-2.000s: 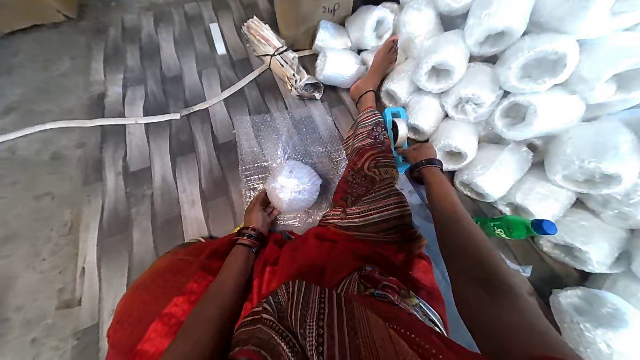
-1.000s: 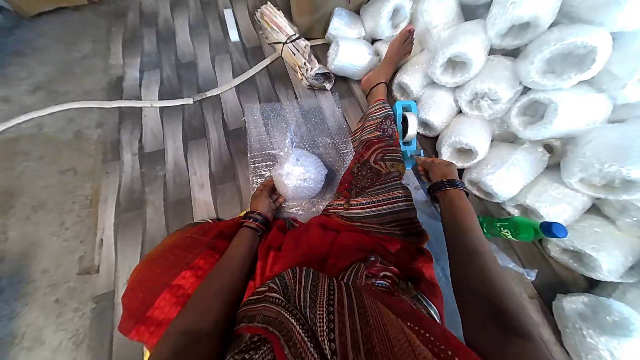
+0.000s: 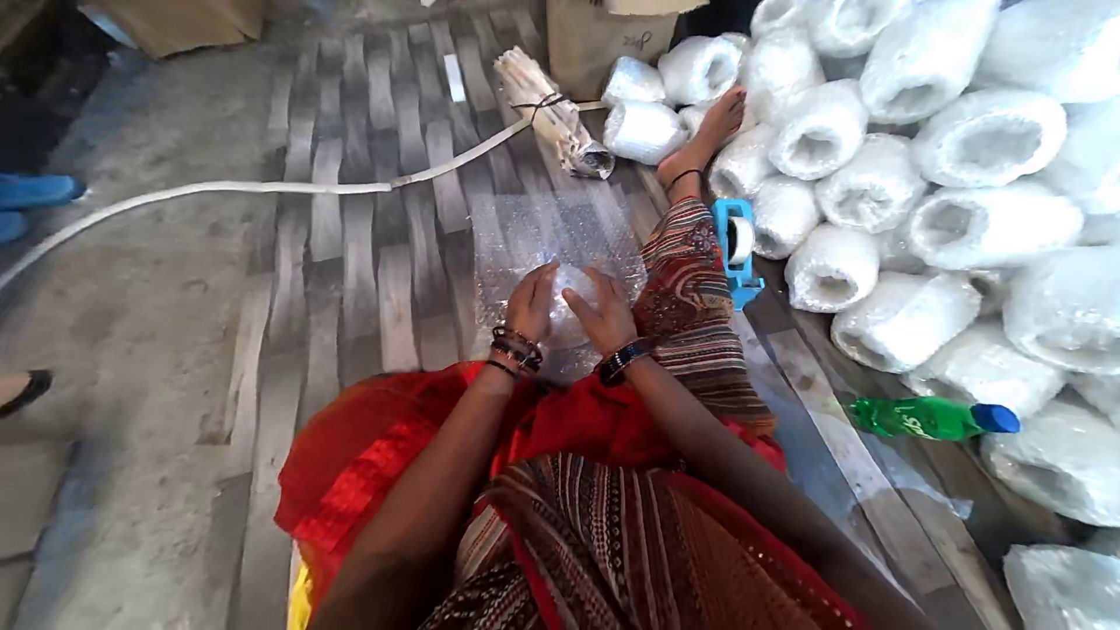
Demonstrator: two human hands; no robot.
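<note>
A rounded whitish object in bubble wrap (image 3: 570, 302) rests on a flat sheet of bubble wrap (image 3: 516, 229) on the floor in front of my lap. My left hand (image 3: 532, 306) lies against its left side, and my right hand (image 3: 605, 313) presses its right side, thumb over the top. Both hands hold it between them, partly hiding it. A blue tape dispenser (image 3: 737, 284) with a roll of whitish tape (image 3: 741, 241) stands beside my outstretched leg, right of the sheet.
Many bubble-wrapped bundles (image 3: 989, 144) are piled at the right. A green plastic bottle (image 3: 927, 418) with a blue cap lies near them. Beyond the sheet lie a tied roll of sticks or strips (image 3: 551, 114) and a pale hose-like strip (image 3: 289, 187). A cardboard box (image 3: 604, 48) stands behind.
My right hand has left the tape dispenser and come over to the wrapped object. My left hand has moved up along its left side.
</note>
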